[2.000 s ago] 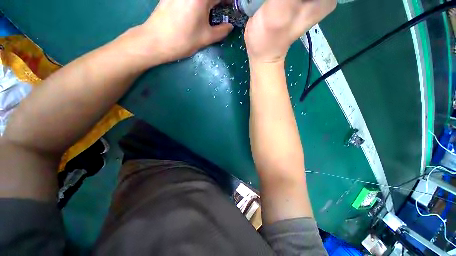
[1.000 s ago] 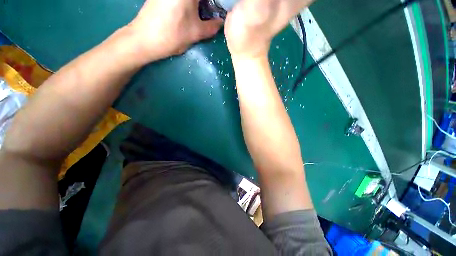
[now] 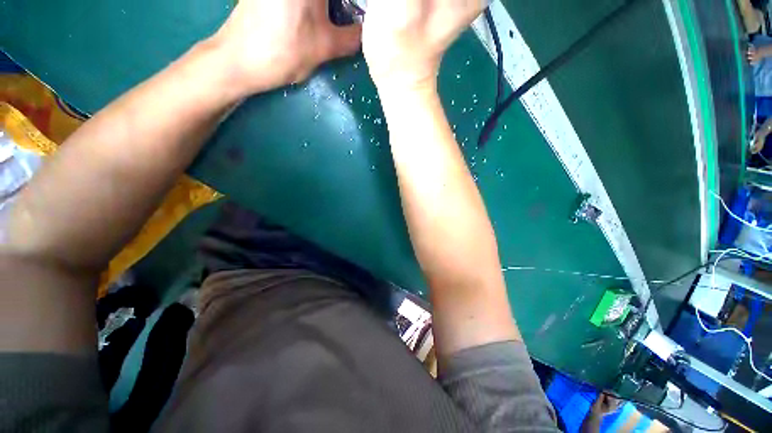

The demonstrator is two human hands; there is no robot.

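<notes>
My left hand [image 3: 283,42] is at the top edge, pinching a dark board assembly [image 3: 342,12] that shows only in part between the hands. My right hand [image 3: 410,34] is right beside it and cut off by the top edge. Its fingers are curled, but the power tool seen earlier is hidden or out of the picture, so its grip is not clear. The black power cord [image 3: 550,66] loops down to the right of my right wrist. White specks [image 3: 351,153] lie scattered on the green bench top below the hands.
A small dark component [image 3: 586,210] lies by the pale metal strip [image 3: 565,144]. A green block [image 3: 611,308] is at the lower right, near white wires and equipment. A yellow-orange sack [image 3: 173,211] is at the left. Another person's hand [image 3: 604,404] shows at the bottom right.
Both hands have shifted left and up in the picture, so the board and tool show less. The cord and bench items have also shifted left. A person's hand has appeared at the bottom right.
</notes>
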